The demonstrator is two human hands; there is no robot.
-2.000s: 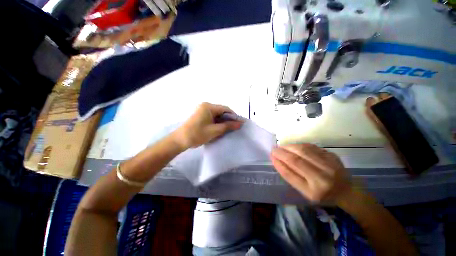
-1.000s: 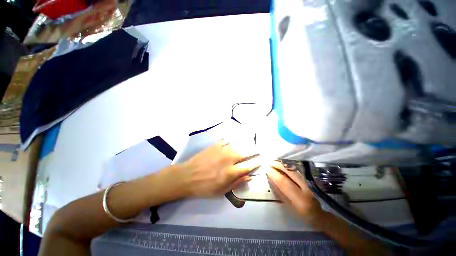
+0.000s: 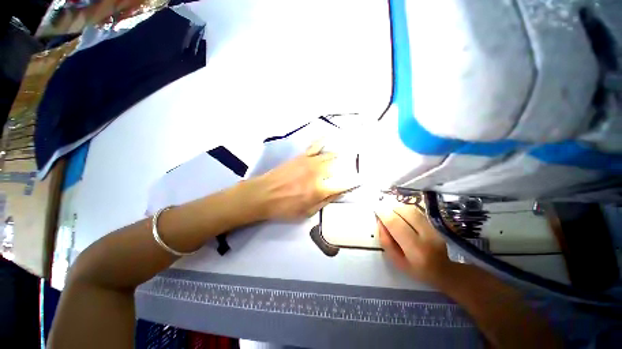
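Note:
A collar piece (image 3: 198, 178), pale side up with navy showing at its edges, lies on the white table left of the sewing machine (image 3: 470, 82). My left hand (image 3: 293, 187) lies on the pale fabric with its fingers pointing towards the needle area. I cannot tell whether it grips the fabric or only presses it. My right hand (image 3: 412, 238) is at the front of the needle area, fingertips close together beside the presser foot. What its fingertips hold is washed out by bright light. The machine head hides the needle.
A stack of navy fabric pieces (image 3: 116, 82) lies at the upper left, over a cardboard carton (image 3: 27, 204). The table's grey ruler edge (image 3: 307, 307) runs along the front. A dark smartphone (image 3: 588, 249) lies at the right. A basket shows below the table.
Since two seconds ago both hands and the pale piece have moved to the needle area, and the view has come closer. Over the last second my right hand has shifted slightly away from my left.

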